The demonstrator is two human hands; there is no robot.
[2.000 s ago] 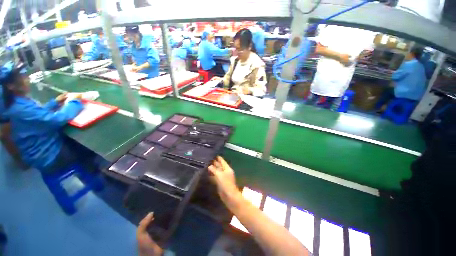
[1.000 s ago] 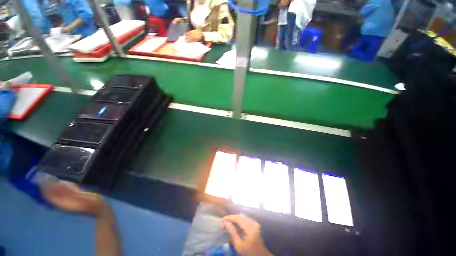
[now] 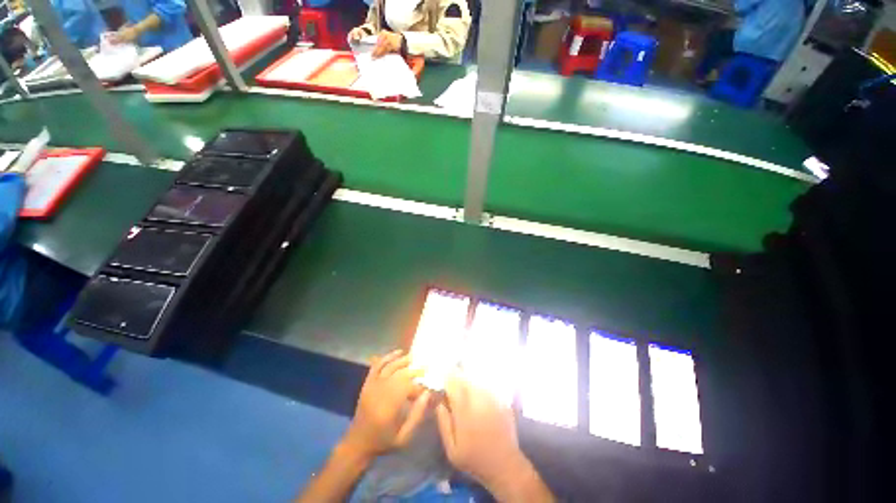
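Observation:
Several smartphones with glaring white screens lie side by side in a dark tray in front of me; the middle one (image 3: pixel 552 371) and the far right one (image 3: pixel 676 398) show fully. My left hand (image 3: pixel 389 401) is at the lower edge of the leftmost phone (image 3: pixel 440 329), whose screen glares with an orange rim. My right hand (image 3: pixel 476 420) is beside it, over the lower ends of the two leftmost phones. The fingers of both hands nearly meet. Glare and the hands hide whether either hand grips a phone.
A stack of black trays (image 3: pixel 253 231) with dark phones on top stands at the left. A grey upright (image 3: pixel 483 118) rises behind the phones, beside the green conveyor (image 3: pixel 589 192). A tall black pile (image 3: pixel 825 334) stands at the right. People work beyond the conveyor.
My left hand has moved from the left stack to the leftmost lit phone. My right hand has moved up onto the lower ends of the lit phones. The view has shifted slightly.

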